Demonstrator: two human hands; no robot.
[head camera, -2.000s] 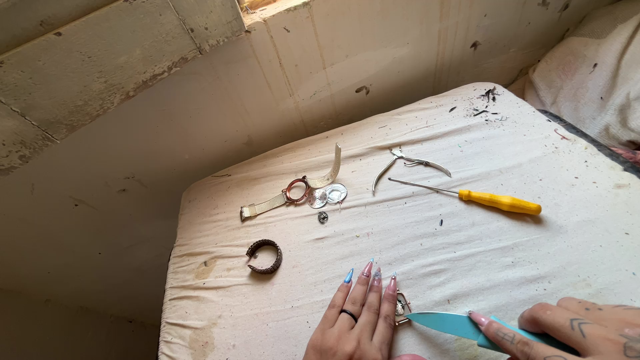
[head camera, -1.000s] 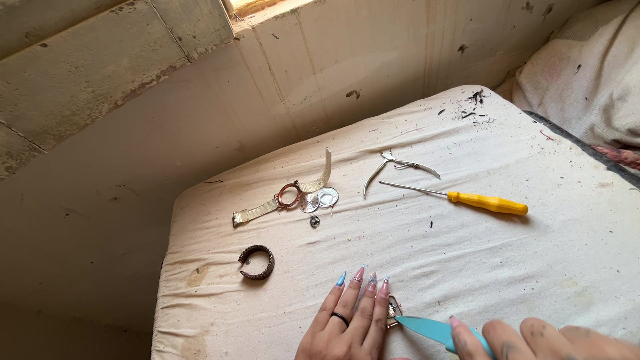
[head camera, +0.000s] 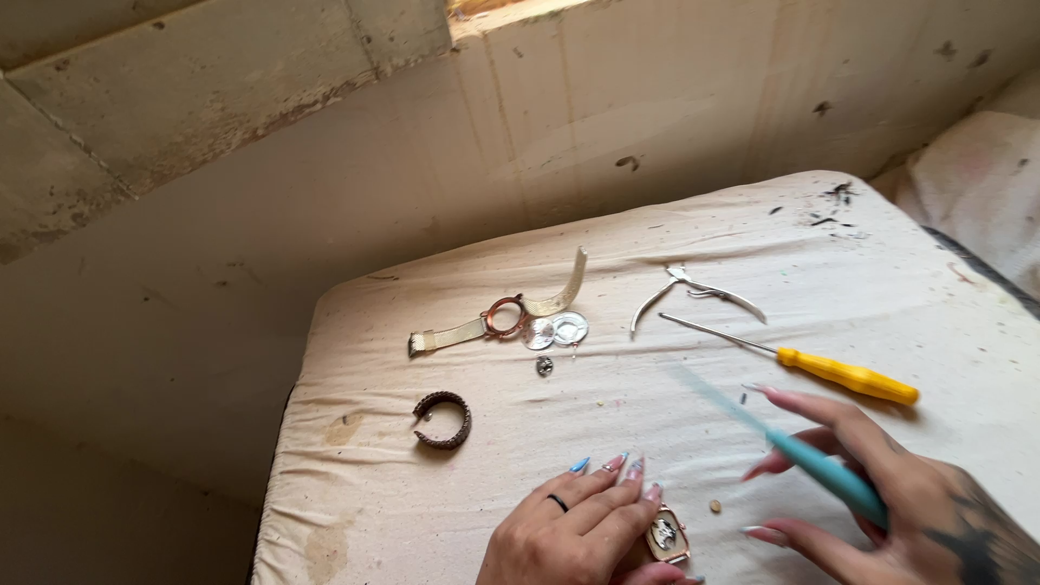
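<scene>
My left hand (head camera: 581, 520) rests on the cloth, its fingertips against a rectangular rose-gold watch case (head camera: 668, 535) with its inside metal parts showing. A small round brownish piece (head camera: 715, 506) lies just right of that case. Over the cloth at the lower right, my right hand (head camera: 845, 479) has its fingers spread, with a teal knife (head camera: 825, 471) lying across the palm side, its blade blurred and pointing up-left. Whether the fingers grip the handle firmly is hard to see. Further back lies a round watch case (head camera: 504, 317) on a mesh strap, beside metal discs (head camera: 569, 327) and a small movement (head camera: 544, 366).
A yellow-handled screwdriver (head camera: 849, 376) lies beyond my right hand, with metal nippers (head camera: 676, 276) behind it. A dark curled link band (head camera: 467, 421) sits left of my left hand. Dark scraps (head camera: 838, 193) are scattered at the far right corner of the cloth-covered surface (head camera: 390, 296), near the wall.
My right hand has lifted the knife away from the rectangular watch case, and the blade now points up-left. The small round piece now shows beside the case. My left hand stays at the case.
</scene>
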